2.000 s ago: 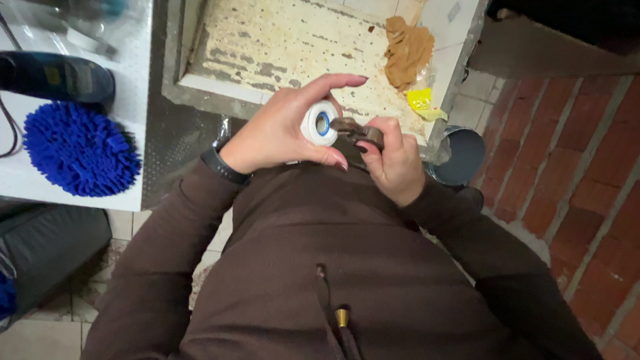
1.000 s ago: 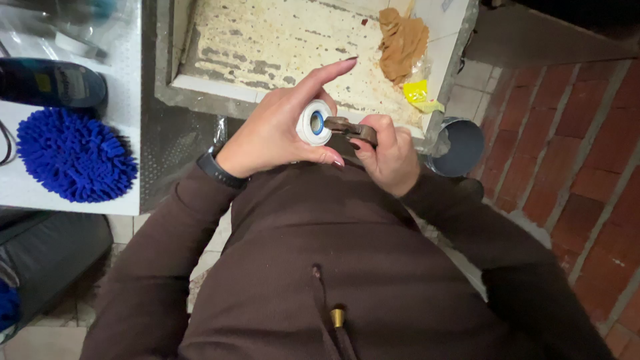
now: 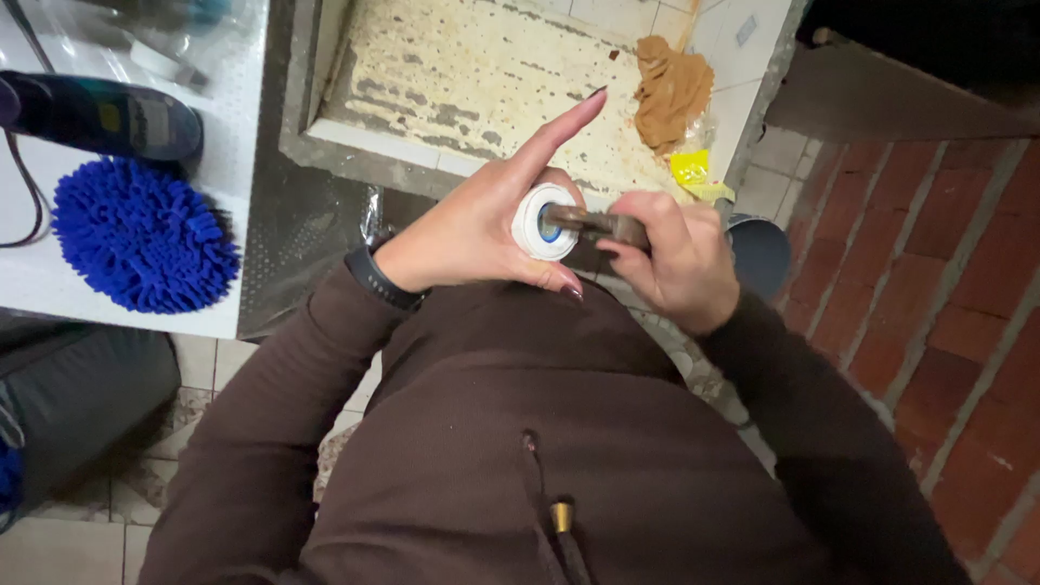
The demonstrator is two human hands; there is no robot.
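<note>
My left hand [image 3: 479,227] grips a round white plastic piece [image 3: 530,223] with a blue ring inside its opening. The thumb and fingers curve around it, and the index finger stretches up and away. Close by on the right, my right hand [image 3: 678,252] holds a worn brown metal tool [image 3: 605,225], perhaps pliers; its kind is not certain. The tool's narrow end is at the opening of the white piece. The palm side of the right hand and part of the tool are hidden.
A stained basin [image 3: 455,81] lies beyond the hands, with a crumpled tan cloth [image 3: 670,89] and a yellow packet [image 3: 691,166] at its right. On the left surface are a blue microfibre mitt [image 3: 146,236] and a dark bottle [image 3: 106,114]. A grey bucket [image 3: 760,256] stands near the brick wall [image 3: 918,284].
My left index finger has straightened and lifted away from the white piece. Both hands keep their holds, and the tool stays at the opening.
</note>
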